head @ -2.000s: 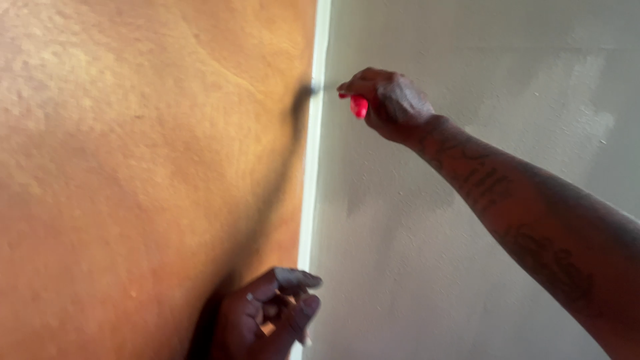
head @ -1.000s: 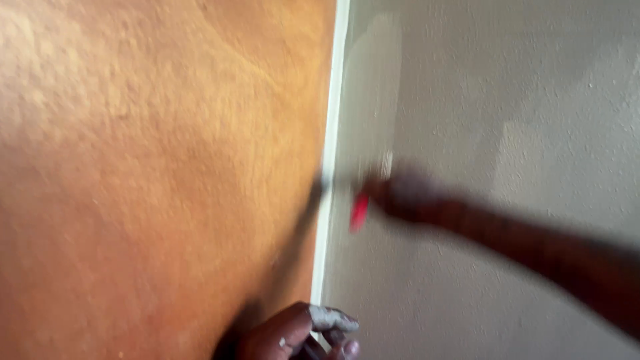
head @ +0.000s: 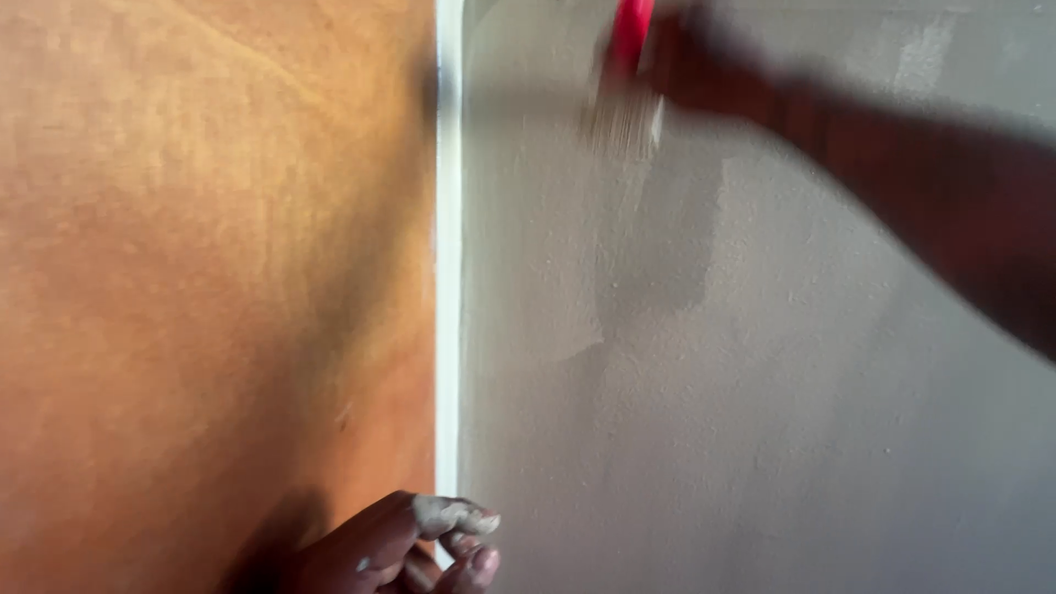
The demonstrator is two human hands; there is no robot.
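At the top of the head view, my right hand (head: 681,58), blurred, grips a paintbrush with a red handle (head: 632,29). Its bristles (head: 623,124) point down against the grey painted wall (head: 784,412). A darker, uneven patch of paint (head: 660,239) lies below the brush. At the bottom, my left hand (head: 412,544) has its fingers loosely curled, with pale paint on the index finger and thumb. Nothing shows between those fingers; the hand is beside a narrow white trim strip (head: 448,289).
An orange-brown wood-like panel (head: 206,247) fills the left side, up to the white strip. Shadows of the arm and hand fall across it. A lighter patch of paint (head: 922,54) shows on the wall at the upper right.
Compared with one second ago, my right hand with the brush is higher along the wall and farther right of the white strip. My left hand stays low near the strip, fingers still curled.
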